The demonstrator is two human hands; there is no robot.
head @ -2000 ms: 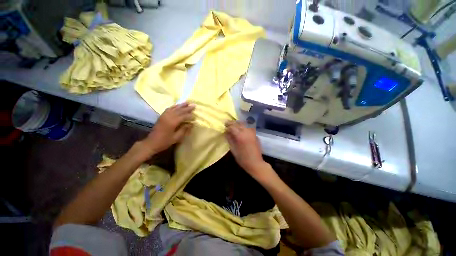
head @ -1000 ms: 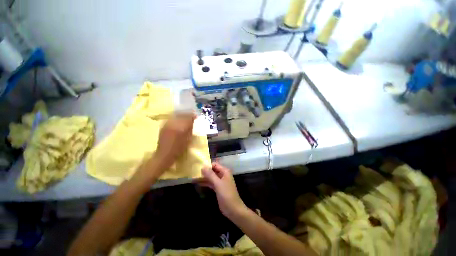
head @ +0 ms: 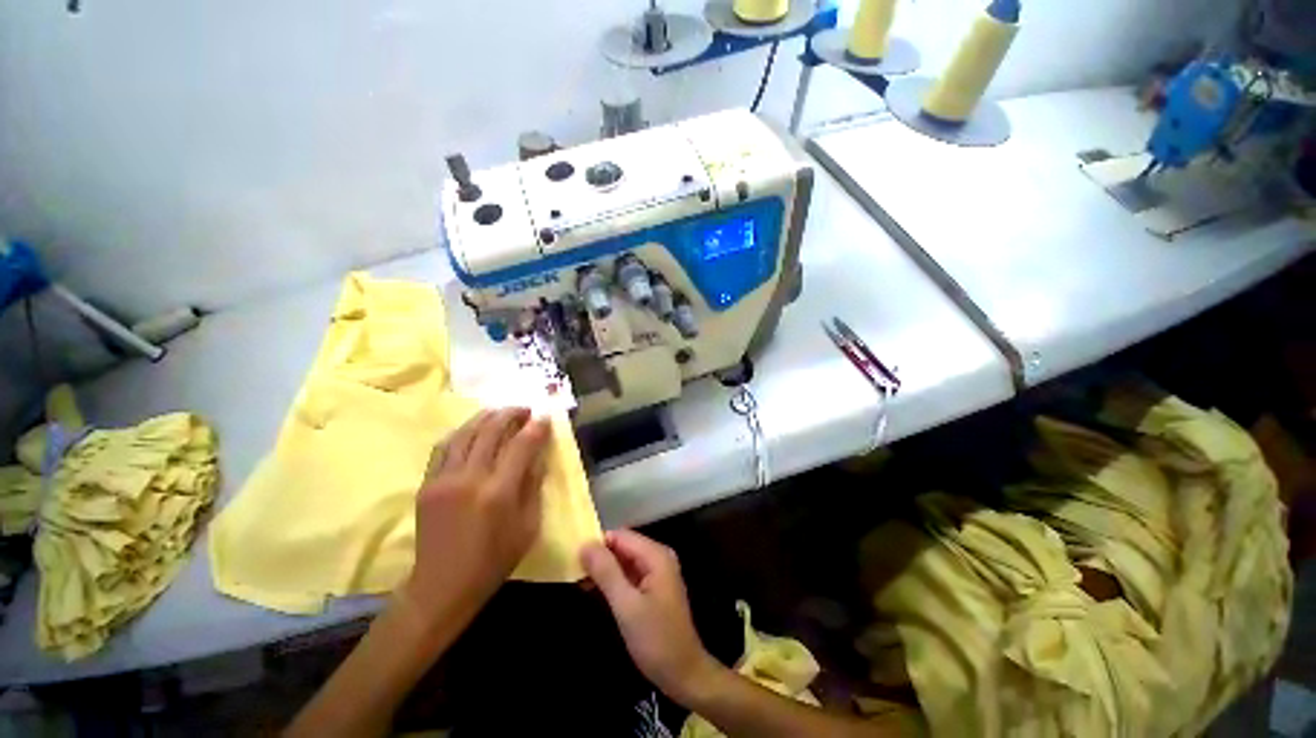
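Note:
A yellow fabric piece [head: 347, 461] lies spread on the table left of the overlock machine [head: 621, 245], its right edge running up to the lit needle area [head: 541, 368]. My left hand [head: 484, 490] lies flat on the fabric just below the needle area, fingers together and pointing at it. My right hand [head: 635, 591] pinches the fabric's lower right corner between thumb and fingers at the table's front edge. The fabric under my left palm is hidden.
A tied, ruffled yellow bundle [head: 123, 505] lies at the left. Red-handled snips [head: 863, 356] and a ring with pale cord [head: 746, 411] lie right of the machine. A large yellow pile [head: 1082, 591] is below the table at right. Thread cones [head: 970, 65] stand behind.
The fabric has gone from the table edge to beside the needle area. My left hand has come down flat on it, and my right hand has moved to its corner. The view has turned right.

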